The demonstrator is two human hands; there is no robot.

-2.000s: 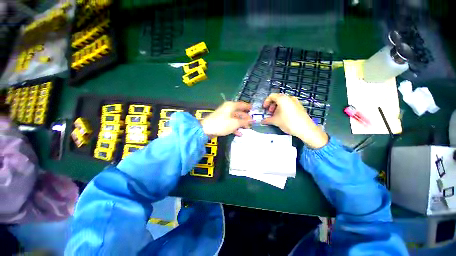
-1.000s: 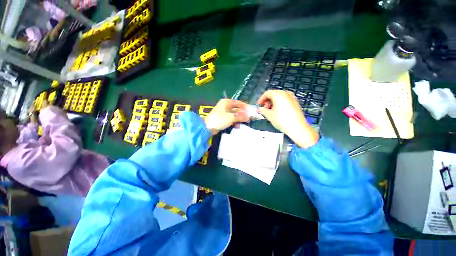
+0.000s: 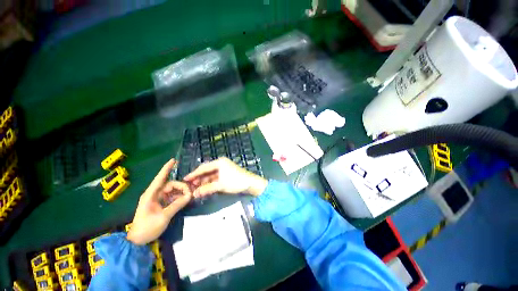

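Observation:
My left hand and my right hand meet at the fingertips above the bench, just behind the white paper pad. The right thumb and fingers are pinched beside the left fingertips. Whatever lies between them is too small and hidden to tell. The sheet of black-framed lens panels lies behind my hands, partly covered by them. Yellow housings stand in columns in the dark foam tray at lower left, partly covered by my left sleeve. Three loose yellow housings lie left of my hands.
Clear plastic bags lie at the back. A cream sheet, a bottle and crumpled white paper are right of the lens sheet. A white-grey box, black hose and large white cylinder stand at right.
The view has swung to the right, bringing in the white cylinder and hose; the neighbouring person is out of view. My hands stay together, and the whitish piece between them no longer shows clearly.

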